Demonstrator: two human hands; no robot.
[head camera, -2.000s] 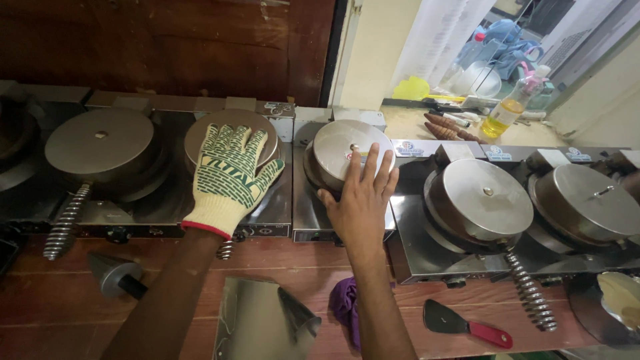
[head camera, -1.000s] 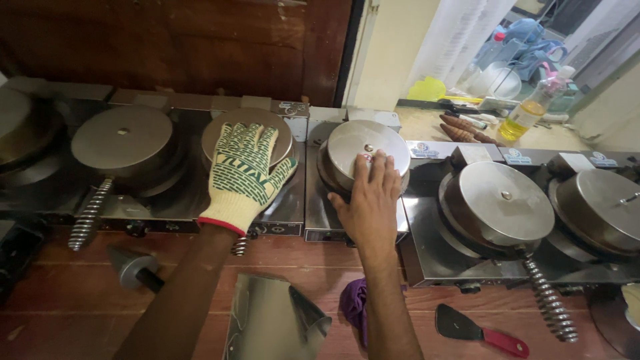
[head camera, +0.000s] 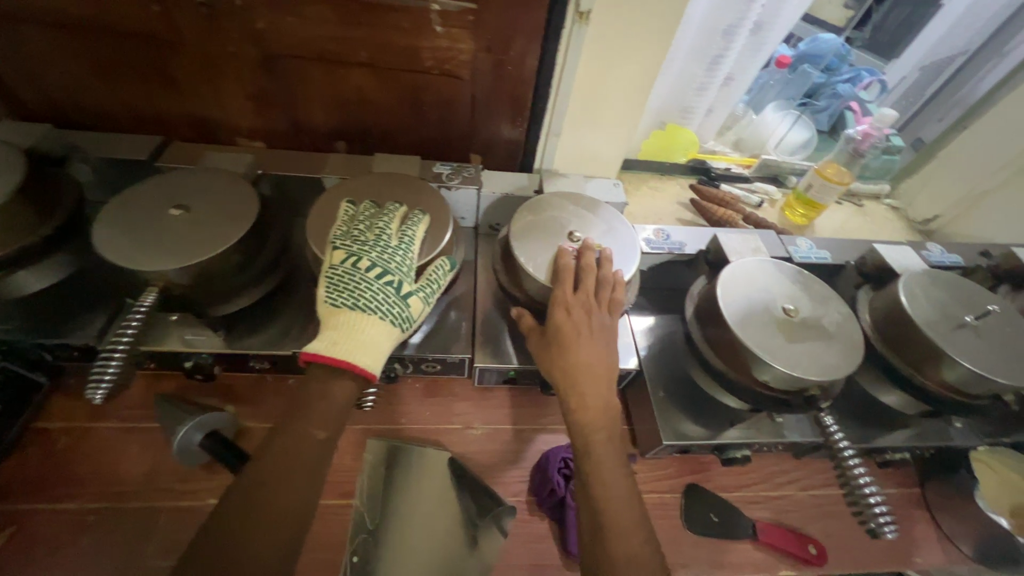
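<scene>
My left hand (head camera: 376, 280) wears a cream knit glove with green grip print and a red cuff. It lies flat, fingers extended, over the round metal lid of a waffle-cone iron (head camera: 344, 200); a coil handle end shows below its wrist. My right hand (head camera: 580, 320) is bare, its fingertips on the front of the lid of the neighbouring cone iron (head camera: 576, 220), just below the lid's centre knob. Neither hand holds anything. More round irons with spring-coil handles stand on both sides, one left (head camera: 176, 220) and one right (head camera: 788, 324).
On the wooden counter are a grey cone form (head camera: 192, 432), a bent metal sheet (head camera: 416, 512), a purple cloth (head camera: 554, 488) and a red-handled spatula (head camera: 752, 524). A bowl (head camera: 960, 504) stands at right. A bottle of yellow liquid (head camera: 816, 192) and brown wooden cones (head camera: 724, 204) lie on the sill.
The right hand's fingers have drawn closer together on the lid. The gloved left hand has stayed over its iron.
</scene>
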